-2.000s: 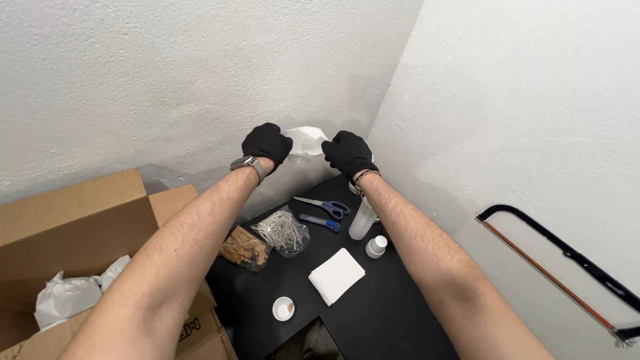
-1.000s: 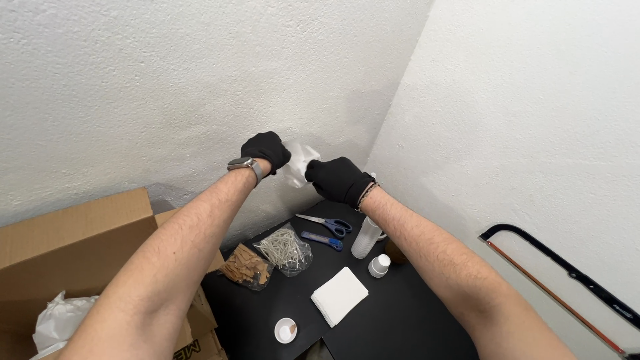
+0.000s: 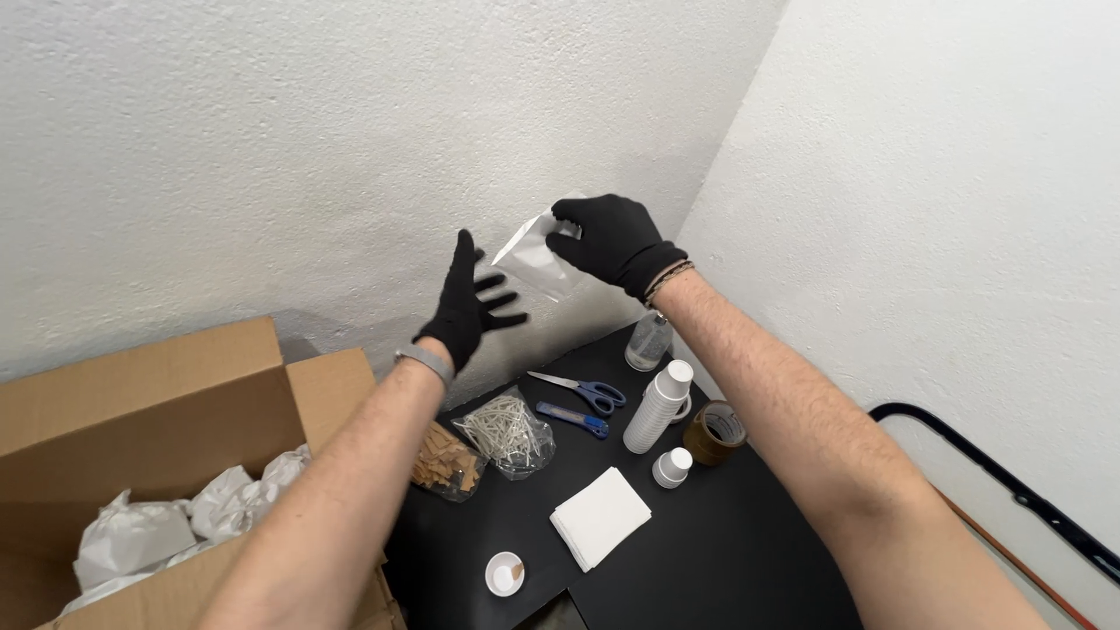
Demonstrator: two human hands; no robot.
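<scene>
A clear plastic bag (image 3: 541, 262) hangs from my right hand (image 3: 612, 241), whose gloved thumb and fingers pinch its upper edge. My left hand (image 3: 470, 306), also in a black glove, is spread just left of the bag and holds nothing. Below on the black table lie a bag of white sticks (image 3: 507, 433), a bag of small brown pieces (image 3: 446, 464), scissors (image 3: 582, 389) and a blue utility knife (image 3: 573, 420). Nearer are a stack of white paper sheets (image 3: 602, 518) and a small white cup (image 3: 505, 574) with a brown piece inside.
Stacked white cups (image 3: 658, 407), a shorter cup stack (image 3: 672, 468), brown tape (image 3: 714, 433) and a clear bottle (image 3: 648, 343) stand at the table's right. An open cardboard box (image 3: 328, 389) holds white wrapped bundles (image 3: 136, 538) at left. A bow saw (image 3: 1006, 490) is at right.
My left hand has let go of the clear plastic, opened, and moved lower. My right hand still grips it, and the plastic now shows as an opened-out bag.
</scene>
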